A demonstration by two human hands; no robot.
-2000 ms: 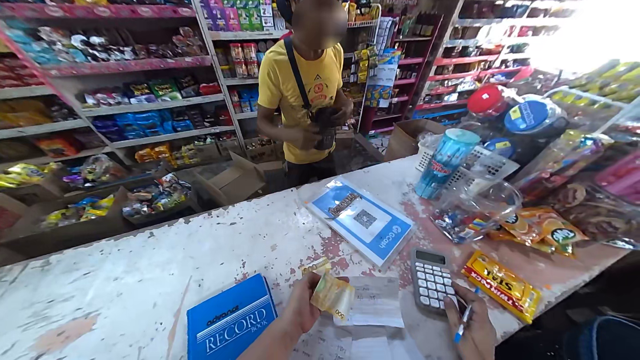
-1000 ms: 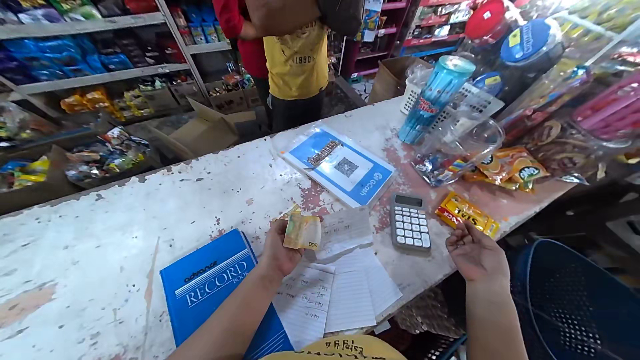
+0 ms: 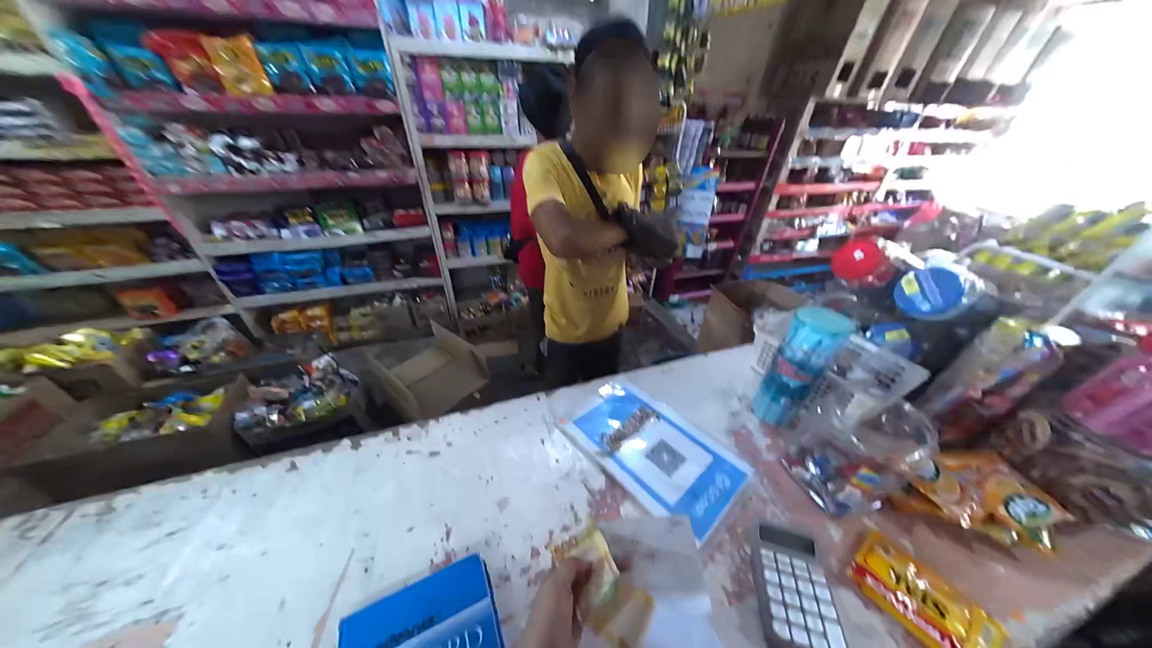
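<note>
At the bottom centre my left hand (image 3: pixel 560 605) is closed on a folded yellow-orange banknote (image 3: pixel 605 585). Beneath and beside it lie white papers (image 3: pixel 679 621) on the worn white counter (image 3: pixel 297 540). To its left is a blue record book (image 3: pixel 427 612), cut off by the lower edge. A grey calculator (image 3: pixel 796 585) rests right of the papers, and a yellow snack pack (image 3: pixel 922 589) lies beyond it. Behind the papers is a blue-and-white laminated sheet with a printed code (image 3: pixel 661 459). My right hand is out of the frame.
Across the counter stands a person in a yellow shirt (image 3: pixel 585 243), with another in red partly behind. A blue tumbler (image 3: pixel 801 364), a white plastic basket (image 3: pixel 864 369) and orange snack bags (image 3: pixel 985 495) crowd the counter's right side. Stocked shelves (image 3: pixel 297 180) and cardboard boxes (image 3: pixel 427 369) lie beyond.
My right hand, near the yellow snack pack one second ago, has left the view. The view has tilted up. The person in yellow now faces the counter.
</note>
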